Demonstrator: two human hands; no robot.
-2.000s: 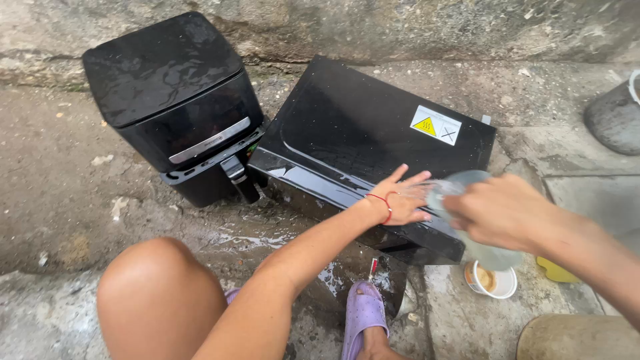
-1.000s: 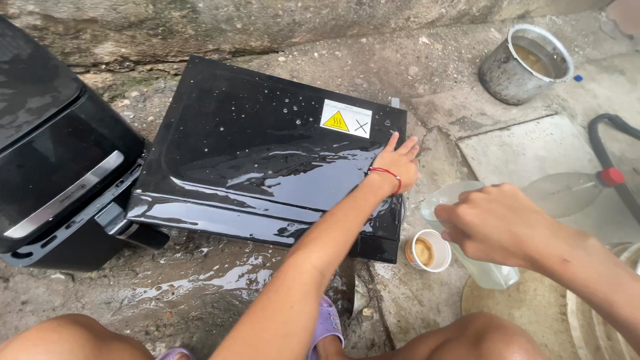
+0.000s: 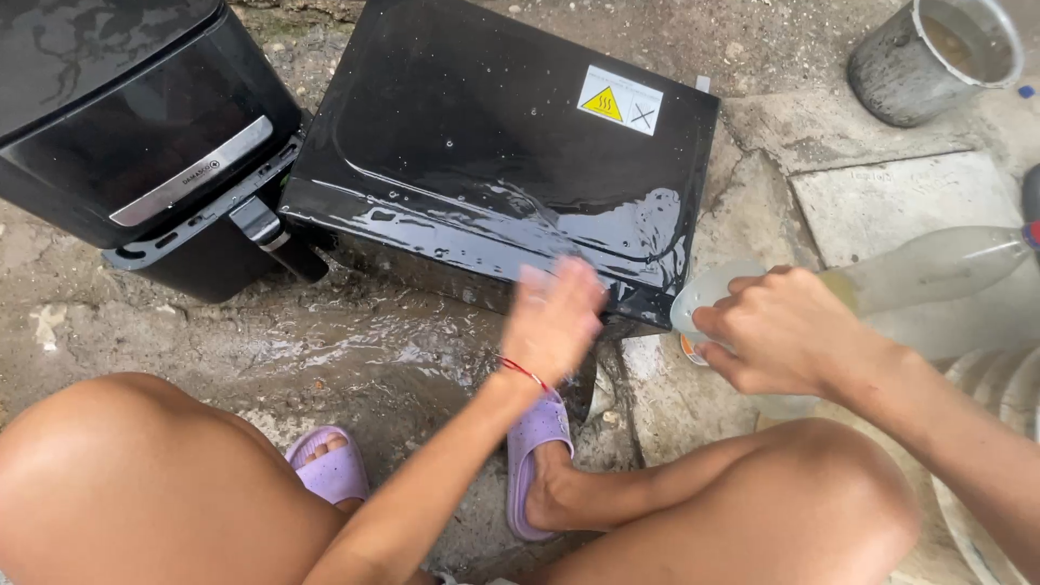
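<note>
A wet black metal appliance housing (image 3: pixel 487 122) lies on the ground with water running over its near edge; it bears a warning sticker (image 3: pixel 619 100). My left hand (image 3: pixel 556 313), blurred and wearing a red string bracelet, is at that edge with nothing visible in it; whether it touches is unclear. My right hand (image 3: pixel 772 325) grips a translucent plastic container (image 3: pixel 691 301) beside the housing's near right corner. To the left stands a black air fryer (image 3: pixel 146 122), its basket drawer partly out, the handle (image 3: pixel 280 240) close to the housing.
A grey bucket (image 3: pixel 918 73) of murky liquid stands at the back right. A clear plastic bottle (image 3: pixel 942 264) lies to the right, behind my right hand. A small cup (image 3: pixel 691 351) is mostly hidden under it. Wet concrete (image 3: pixel 390 341) and my lilac slippers (image 3: pixel 540 431) are below.
My left hand has moved from the housing's right side to its near edge. More water lies on the housing than two seconds ago. The right hand keeps hold of the container. The view has shifted.
</note>
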